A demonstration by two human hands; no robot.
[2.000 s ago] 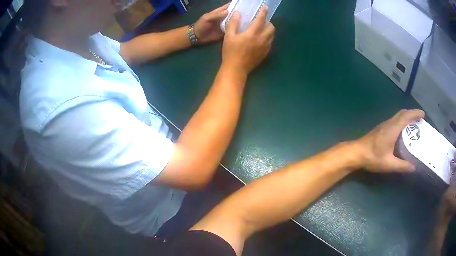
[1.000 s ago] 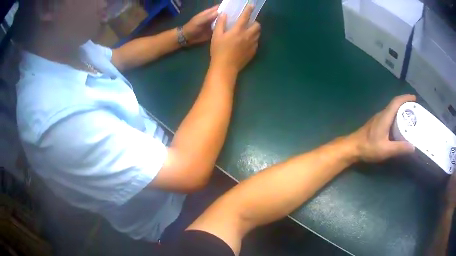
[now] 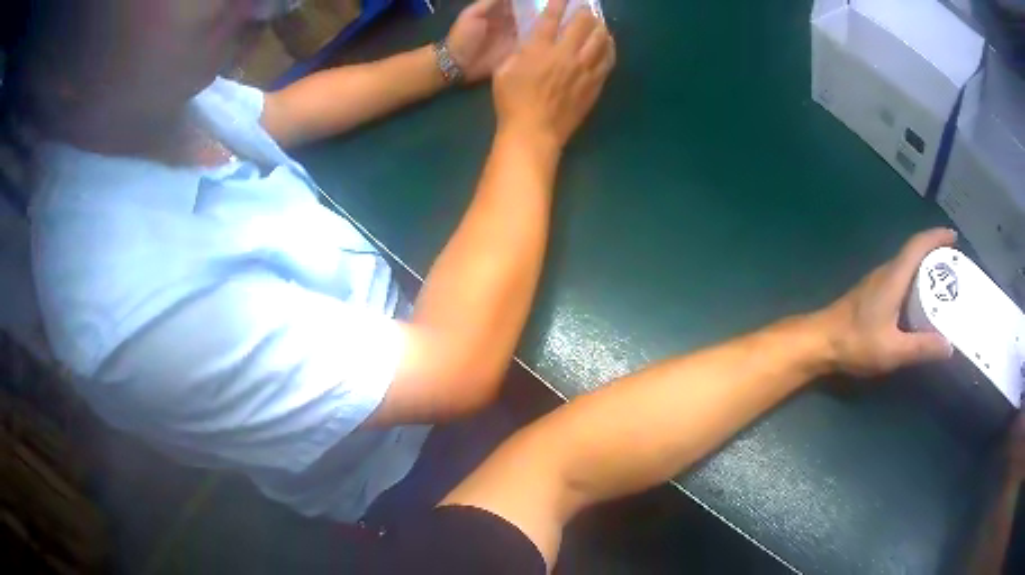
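A white appliance point(image 3: 976, 320) with rounded ends is at the right edge, its white oval face turned up. A round grille shows at its left end; small dark dots lie along the face. Its right end is cut off by the picture's edge. My left hand point(image 3: 888, 309) holds its left end, fingers behind and thumb in front. My right hand point(image 3: 1016, 444) shows only as a blurred sliver at the right edge, by the near right end; its grip cannot be made out.
A person in a light blue shirt point(image 3: 225, 303) sits at the left, holding a shiny white item point(image 3: 559, 14) at the top. Open white cartons point(image 3: 888, 90) with dark printed icons stand back right. The dark green tabletop point(image 3: 686, 169) has a pale front edge.
The appliance and my left hand shift slightly in the picture as the view moves. The appliance stays in my left hand. The neighbour's item has tilted and shows less.
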